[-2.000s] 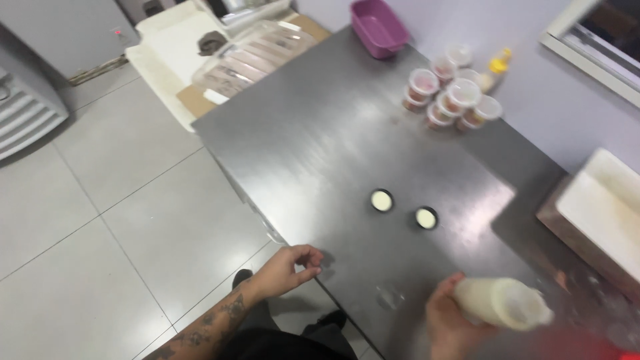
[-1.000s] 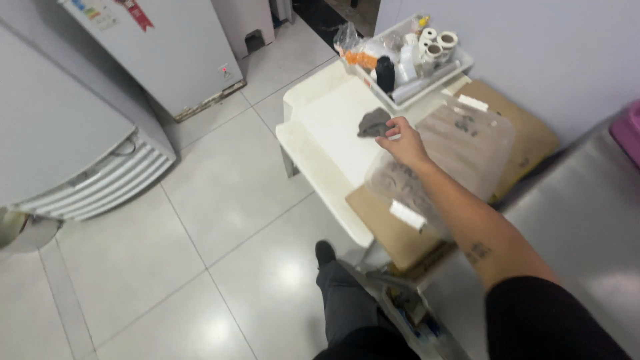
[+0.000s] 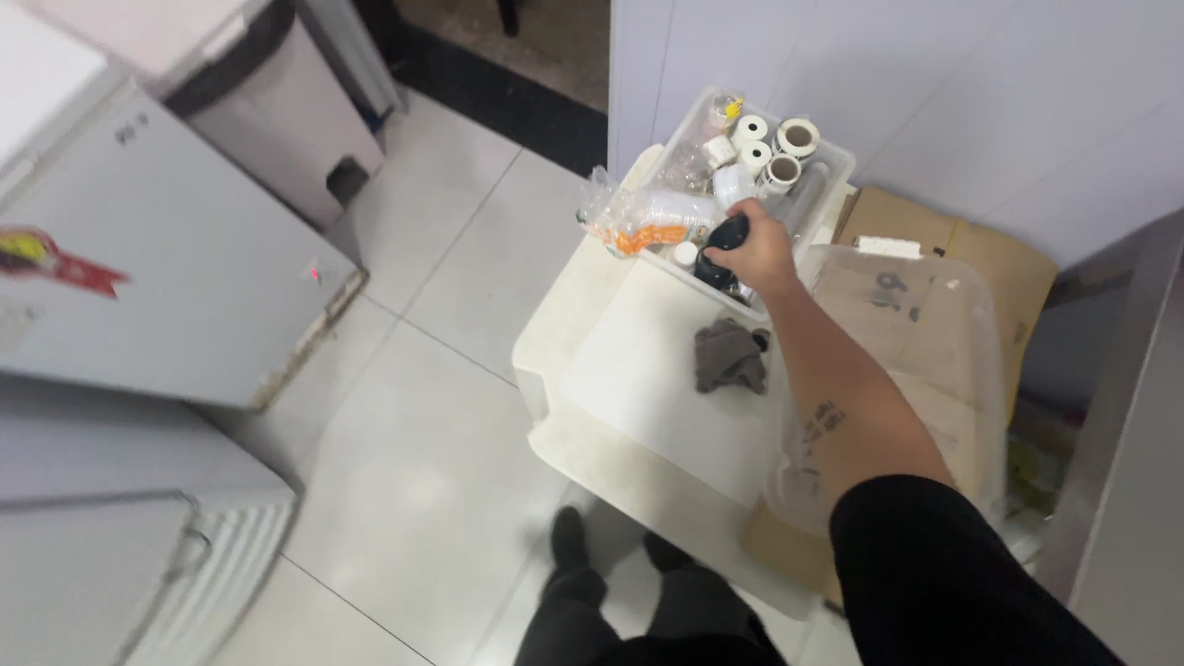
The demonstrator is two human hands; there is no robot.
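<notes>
My right hand (image 3: pixel 760 252) reaches into a clear plastic bin (image 3: pixel 840 166) and grips a small black object (image 3: pixel 728 233) between thumb and fingers; its kind is unclear. Beside the hand in the bin are white paper rolls (image 3: pixel 751 155), label rolls with brown cores (image 3: pixel 783 171), a small white cap (image 3: pixel 684 254) and a clear bag with an orange print (image 3: pixel 652 236). A crumpled dark grey cloth (image 3: pixel 729 356) lies on the white table just in front of the bin. My left hand is out of view.
A translucent plastic lid (image 3: pixel 893 305) rests over flat brown cardboard (image 3: pixel 999 277) right of the cloth. The white table (image 3: pixel 638 370) has raised edges. A steel counter (image 3: pixel 1138 444) borders the right, a white appliance (image 3: pixel 157 259) the left. A pedal bin (image 3: pixel 287 120) stands behind.
My right hand has moved from the grey cloth to the bin and taken hold of the black object. The view has swung from the steel counter to the white table.
</notes>
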